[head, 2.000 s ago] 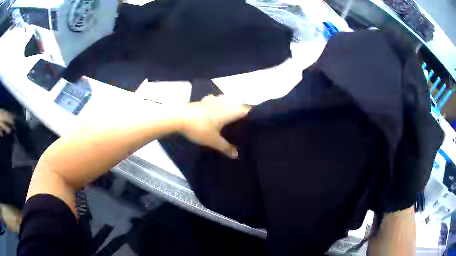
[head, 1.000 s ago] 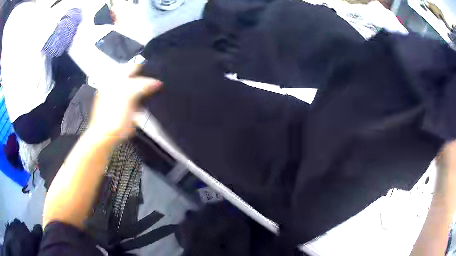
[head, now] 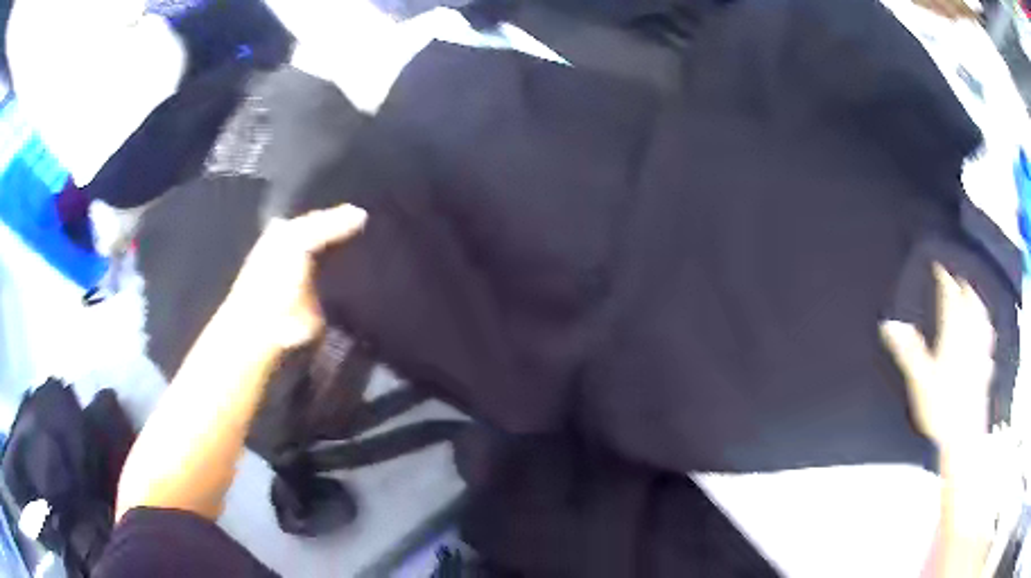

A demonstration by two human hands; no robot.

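A large black garment (head: 724, 260) lies spread across the white table (head: 780, 514) and reaches past its left edge. My left hand (head: 300, 265) grips the garment's left edge, with the thumb on top; the fingers beneath are hidden. My right hand (head: 944, 350) lies on the garment's right part with its fingers apart. It is blurred, and whether it pinches any cloth cannot be told. More black cloth shows along the top of the view.
A blue bin (head: 45, 215) stands at the far left, with white and dark cloth beside it. A stool with dark straps (head: 322, 497) may be below left; its form is unclear. Dark cloth (head: 68, 463) lies at the lower left. Black clothing shows at bottom centre.
The view has turned left. The garment has moved off the table's left edge with my left hand at it. My right hand has come up onto the garment's right part.
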